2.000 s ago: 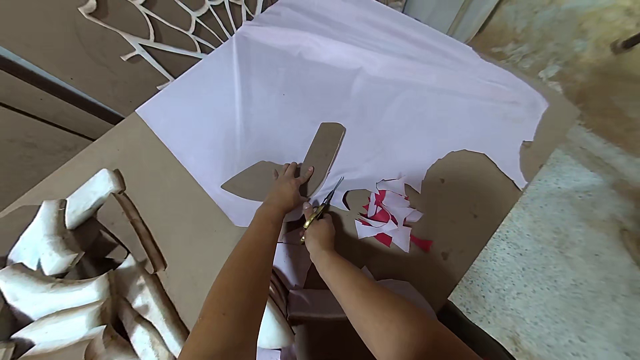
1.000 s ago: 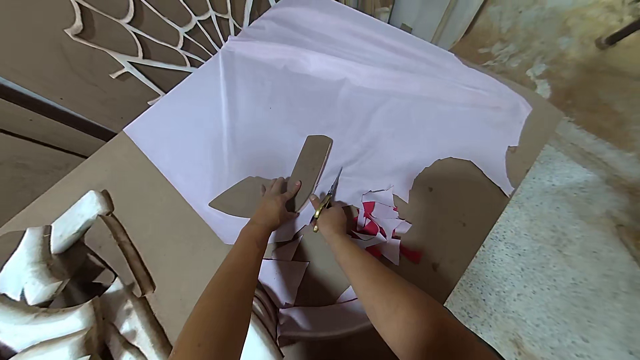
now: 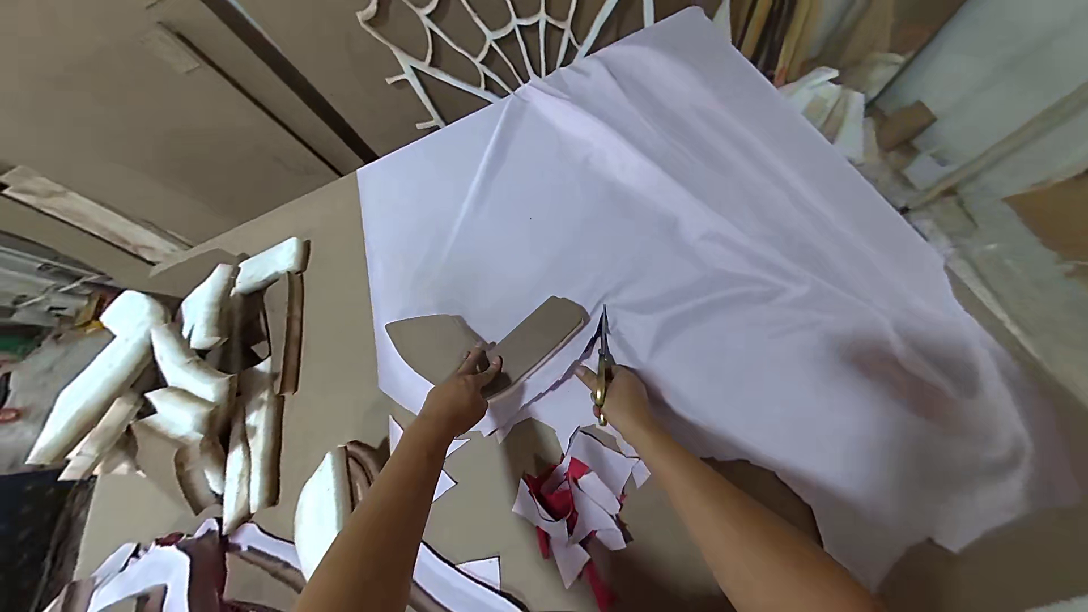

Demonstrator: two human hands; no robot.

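A large sheet of pale fabric (image 3: 544, 212) lies over a brown board table, with a wavy cut edge toward me. On its near left part rest a flat brown pointed piece (image 3: 429, 340) and a brown strip with a blunt end (image 3: 544, 336). My left hand (image 3: 467, 382) presses down where these two pieces meet. Scissors with gold-coloured handles (image 3: 603, 365) are in my right hand (image 3: 620, 395), their blades at the fabric just right of the strip. Between my forearms lies a heap of pale and red fabric scraps (image 3: 578, 501).
Padded white, brown-edged pieces (image 3: 187, 365) are piled on the left of the table (image 3: 331, 255). A white web-shaped cutout (image 3: 484, 51) lies beyond the fabric. Wrapped curved pieces (image 3: 153, 578) sit at the near left. Scrap material (image 3: 850, 110) lies beyond the table at the far right.
The view has shifted. The scissors have moved forward along the strip's right side, and the fabric to their right is now more rumpled. My left hand remains on the brown pieces.
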